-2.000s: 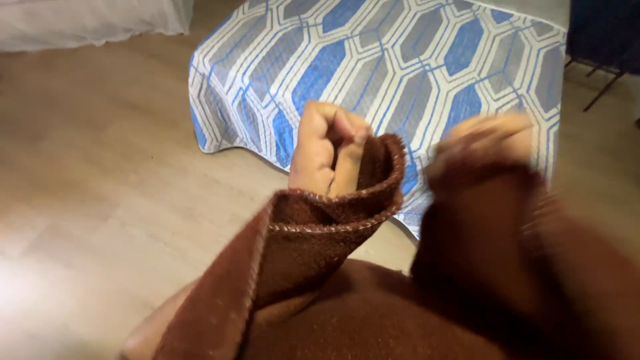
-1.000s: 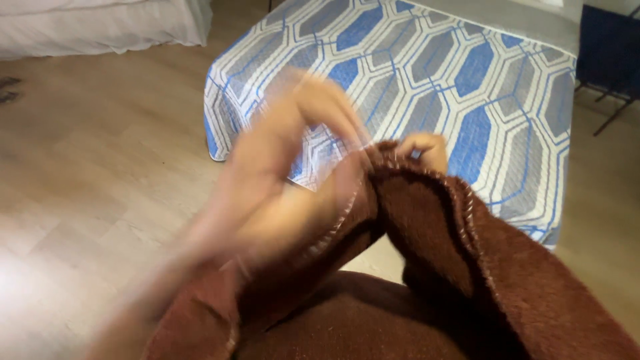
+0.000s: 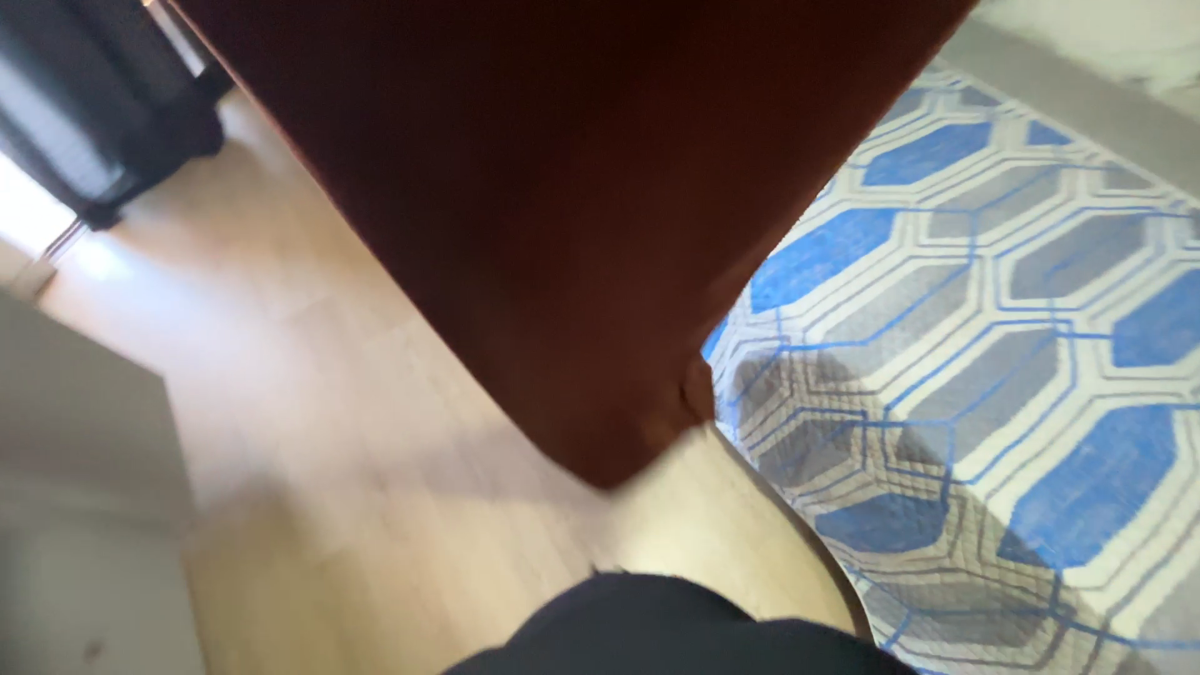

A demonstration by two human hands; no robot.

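A reddish-brown cloth with a stitched edge in the earlier frames, probably a blanket, (image 3: 562, 206) hangs down from the top of the head view and fills its upper middle. Its lowest corner points down above the wooden floor. The right edge of the cloth overlaps a bed cover with blue, grey and white hexagons (image 3: 994, 375). Neither my left hand nor my right hand can be made out; the top of the cloth runs out of the frame.
The bed cover spreads over the right side, with a shadow on it. Pale wooden floor (image 3: 356, 450) lies left of it. A dark suitcase-like object (image 3: 103, 103) stands at the upper left, a grey panel (image 3: 84, 487) below it. Dark clothing (image 3: 647, 628) shows at the bottom.
The bunched brown cloth now hangs spread out and higher in view. Both hands, seen at the cloth before, are out of sight. The view has turned strongly.
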